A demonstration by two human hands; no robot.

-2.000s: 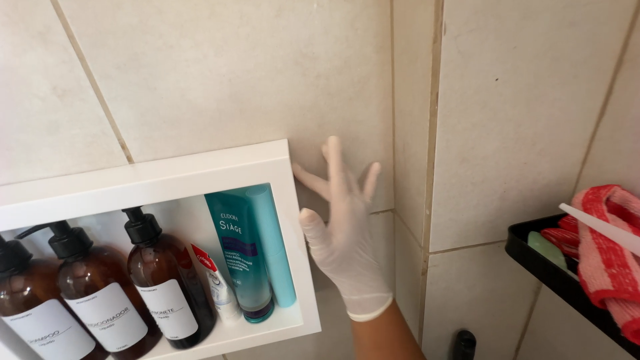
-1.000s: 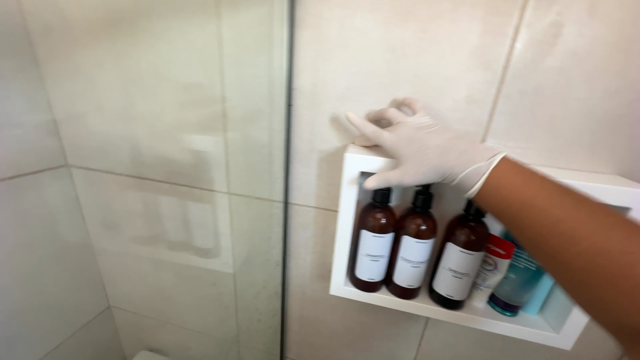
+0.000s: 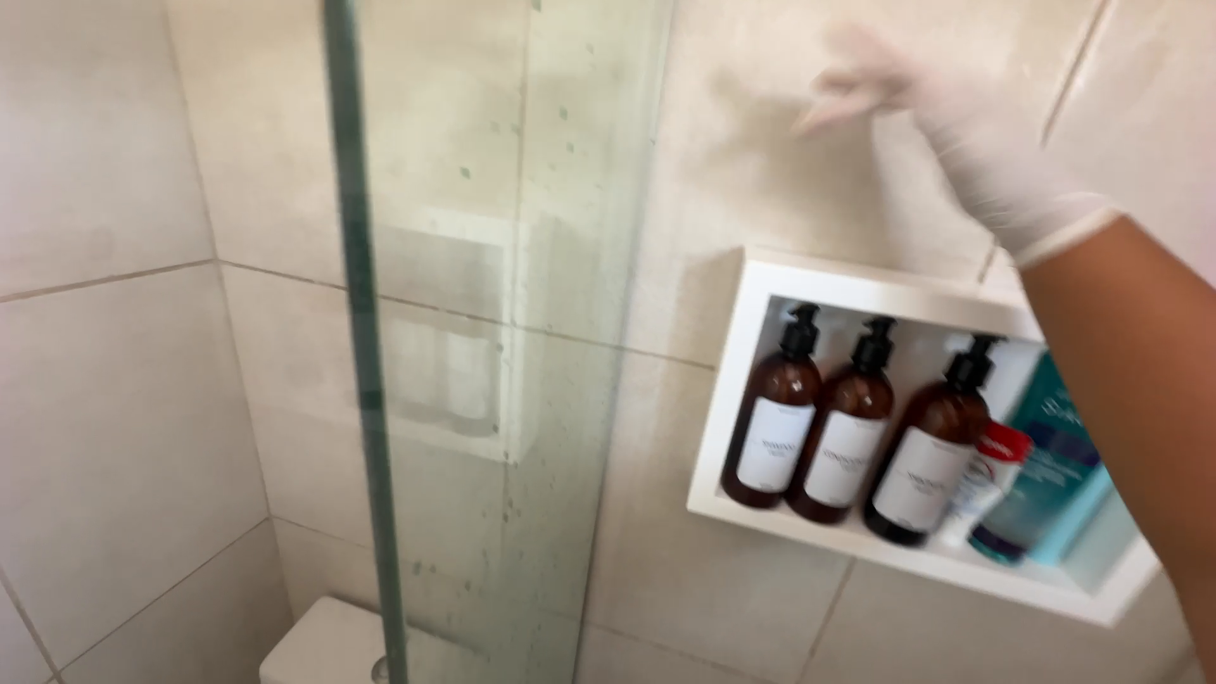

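One gloved hand shows, which I take as my right hand (image 3: 936, 123), in a thin whitish glove. It is blurred, held before the tiled wall (image 3: 760, 190) above a white-framed niche (image 3: 855, 275), with its fingers apart and nothing visible in them. Whether the fingertips touch the wall cannot be told. Inside the niche stand three brown pump bottles (image 3: 779, 389) with black pumps and white labels. To their right lean a white tube with a red part (image 3: 993, 465) and teal containers (image 3: 1040, 465), partly behind my forearm. My left hand is out of view.
A glass shower panel (image 3: 456, 532) with a dark green edge stands left of the niche, bearing small spots and a reflection of the niche. Beyond it, at the bottom, is the white top of what looks like a toilet cistern (image 3: 328, 636).
My right hand was at the niche's top left corner one second ago and is now higher, over the wall above the frame. The view has swung left since two seconds ago.
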